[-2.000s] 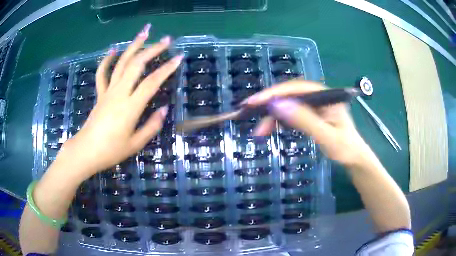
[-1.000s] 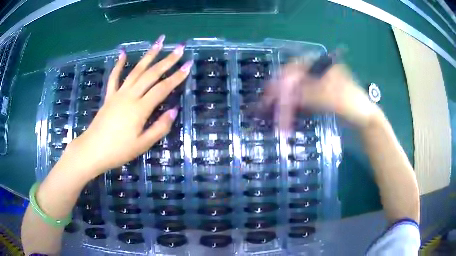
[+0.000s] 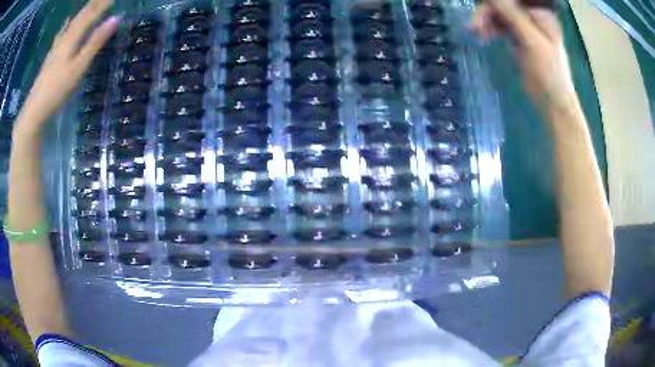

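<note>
The clear blister tray [image 3: 280,215] lies in front of me with round black parts [image 3: 320,234] standing on edge in its columns. One pocket gap shows in the column second from the right. My left hand [image 3: 66,68] is at the tray's far left corner, fingers apart, partly cut off by the top edge; whether it grips the rim is unclear. My right hand [image 3: 528,36] is blurred at the far right corner, with fingers bent. A dark thing [image 3: 540,3] shows by it at the picture's top; I cannot tell if it is held.
The tray's near edge reaches past the green mat [image 3: 530,193] towards my lap. A tan cardboard sheet [image 3: 626,122] lies at the right. Grey floor [image 3: 503,287] shows beyond the mat's near edge. My light-coloured clothing [image 3: 316,333] is at the bottom.
The view has tilted down, so the tray sits higher in the picture. My left hand has moved off the parts to the tray's left side. My right hand has moved outward to the far right corner.
</note>
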